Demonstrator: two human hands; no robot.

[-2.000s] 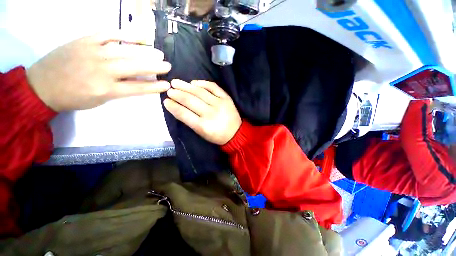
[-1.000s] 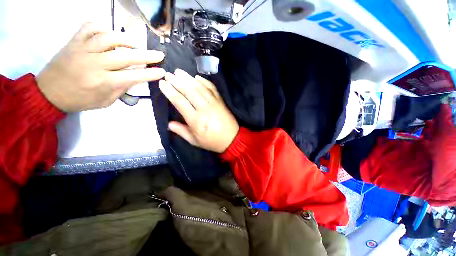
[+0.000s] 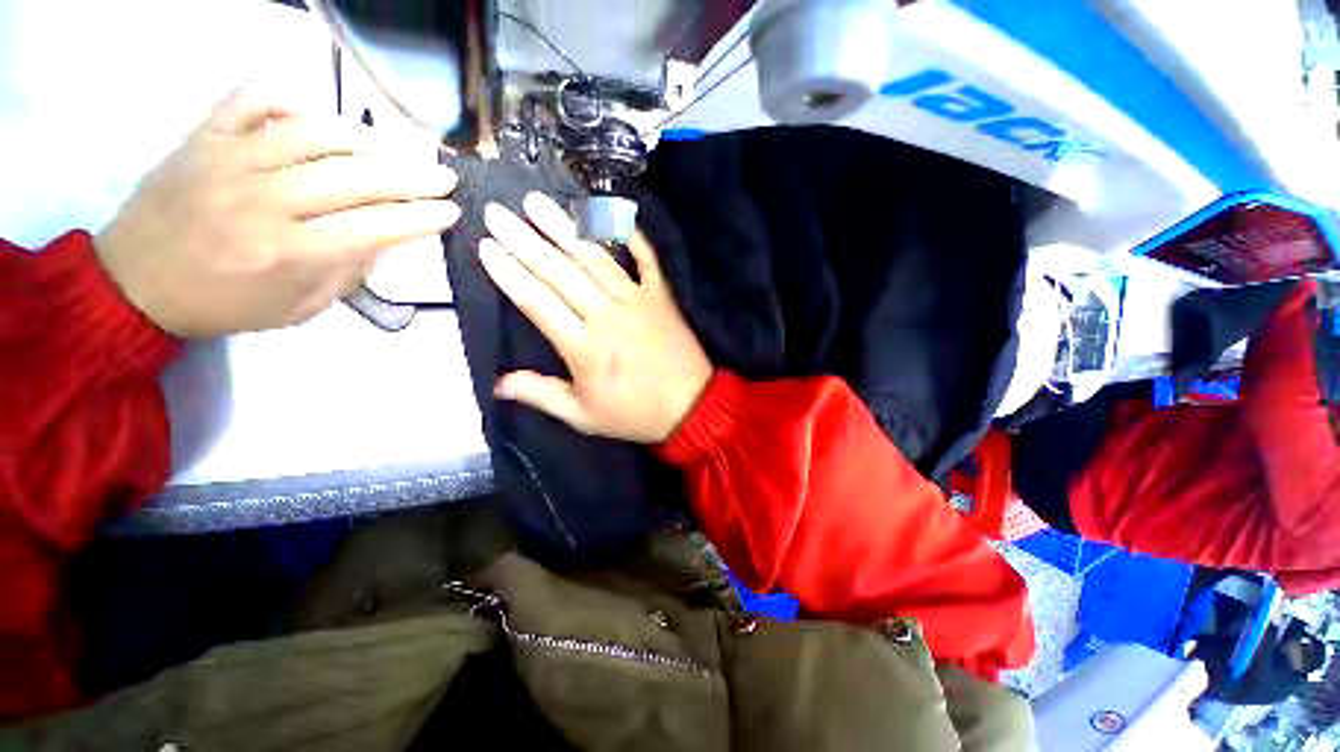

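The dark garment piece [image 3: 867, 279] lies under the sewing machine head [image 3: 1014, 103] and hangs over the table's front edge, with a faint stitched line near its left edge. My right hand [image 3: 603, 331] rests flat on it, fingers spread, just below the tension assembly [image 3: 603, 147] and its grey-white knob [image 3: 607, 219]. My left hand [image 3: 272, 213] lies flat over the white machine bed, its fingertips at the cloth's left edge near the needle bar [image 3: 478, 74]. The presser foot and needle tip are too blurred to make out.
The white table [image 3: 323, 404] has a ruler strip [image 3: 323, 497] along its front edge. A control panel [image 3: 1242, 240] is at the arm's end. A person in red sleeves [image 3: 1190, 470] is at the right. My olive coat [image 3: 617, 646] is below the table edge.
The view has shifted, so the machine head sits differently in the picture. My right hand's fingers have spread and its thumb stands apart. A curved grey part now shows below my left hand.
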